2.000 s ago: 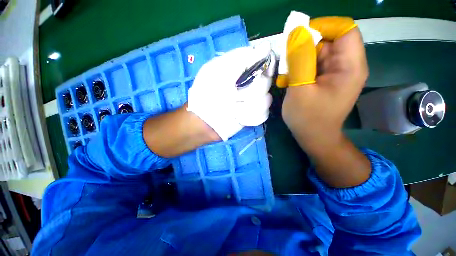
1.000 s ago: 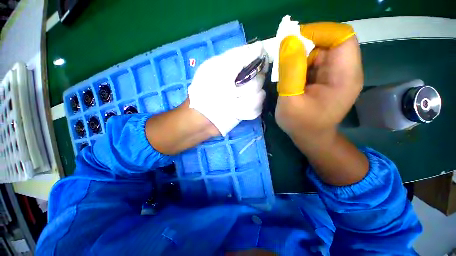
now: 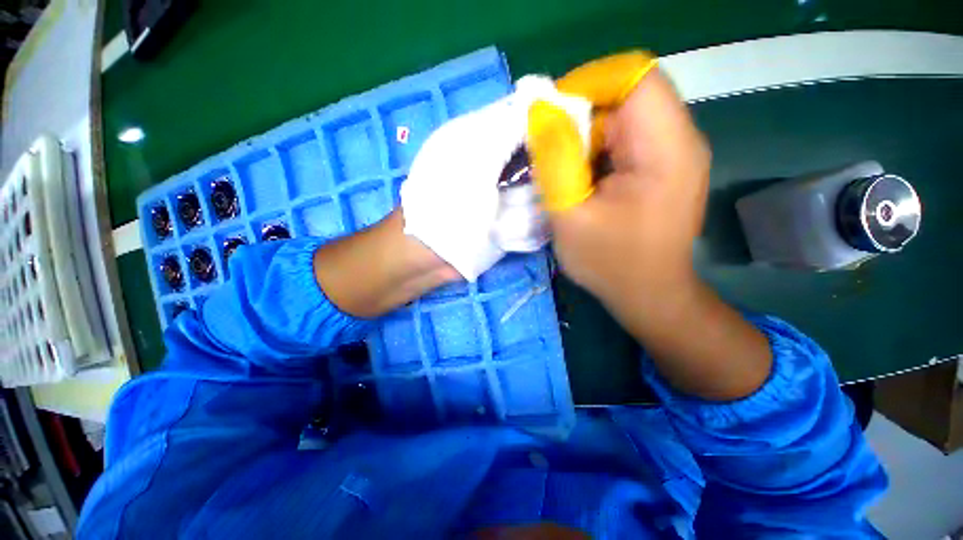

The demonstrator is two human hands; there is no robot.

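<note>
My left hand [image 3: 465, 185], in a white glove, holds a small round black part [image 3: 514, 167] above the blue compartment tray [image 3: 306, 166]. My right hand [image 3: 634, 179], with yellow finger cots, pinches a white wiping cloth [image 3: 536, 87] and is at the part, its fingers overlapping the glove. The fingers hide most of the part and much of the cloth. The tray holds several round black parts in its left compartments; my left arm and sleeve cover some of it.
A squarish grey bottle with a round silver top [image 3: 808, 222] lies to the right on the dark green surface. Off-white grid trays [image 3: 53, 264] stand at the far left. A pale edge strip [image 3: 803, 65] crosses behind. A dark object [image 3: 156, 26] is at the upper left. A cardboard box [image 3: 921, 406] is at lower right.
My right hand has moved left with the cloth and now meets the part in my left hand, covering much of it. My left hand has stayed nearly in place.
</note>
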